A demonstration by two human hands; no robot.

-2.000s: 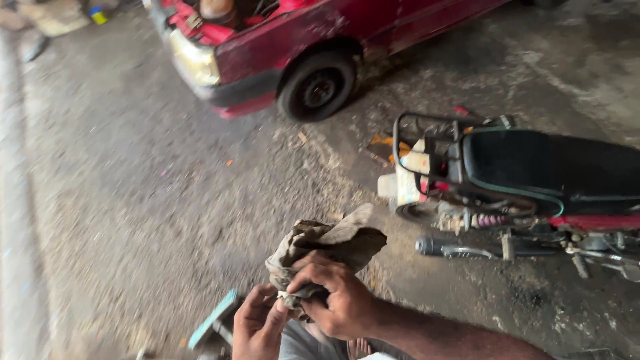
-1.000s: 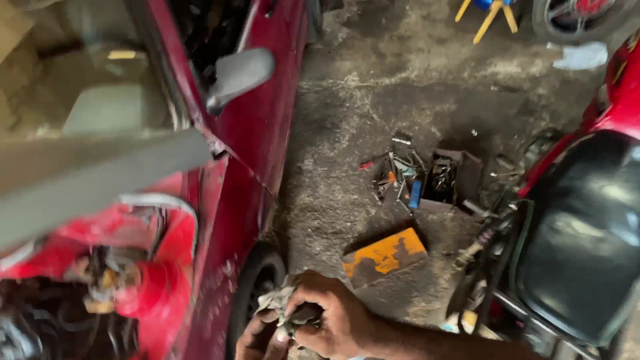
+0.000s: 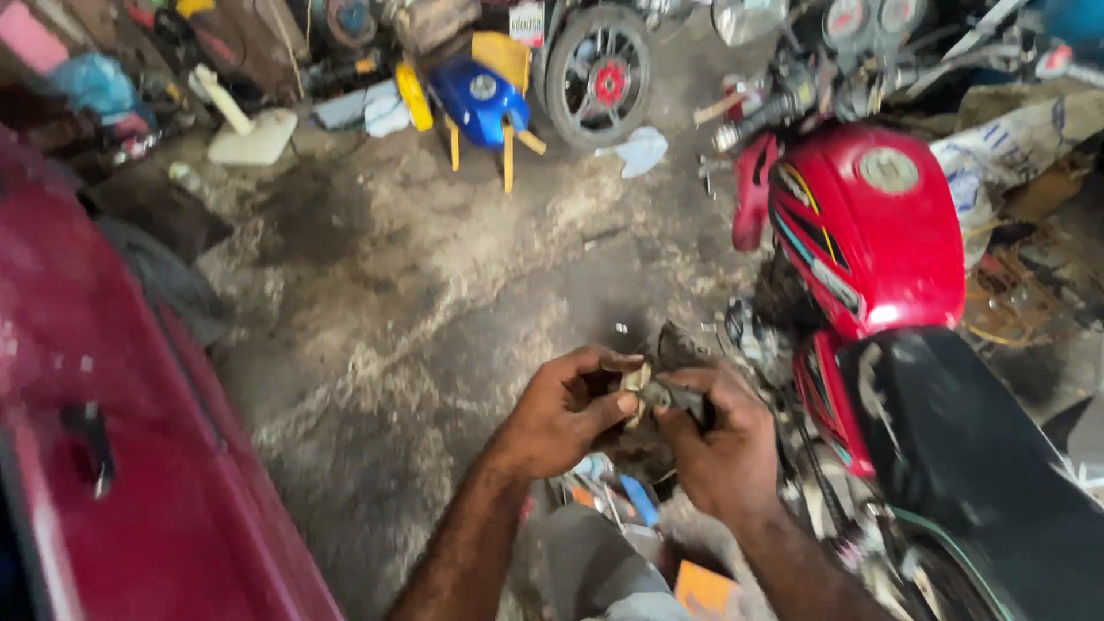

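Low in the middle of the head view, my left hand pinches a crumpled, dirty cloth between thumb and fingertips. My right hand is just to its right, thumb and index finger closed in on a small round metal piece. More dark, greasy cloth or a similar item seems to hang behind the fingers; blur hides its shape. Below the hands, loose tools lie on the floor, among them one with a blue part.
A red motorcycle stands close on the right, a dark red car on the left. Ahead are a blue fuel tank on a stand, a wheel and a white plastic piece. An orange box lies below.
The view has swung from the car's front to the motorcycle's side. My hands, close together on the cloth earlier, are now slightly apart, and the cloth looks less spread than in the first frame.
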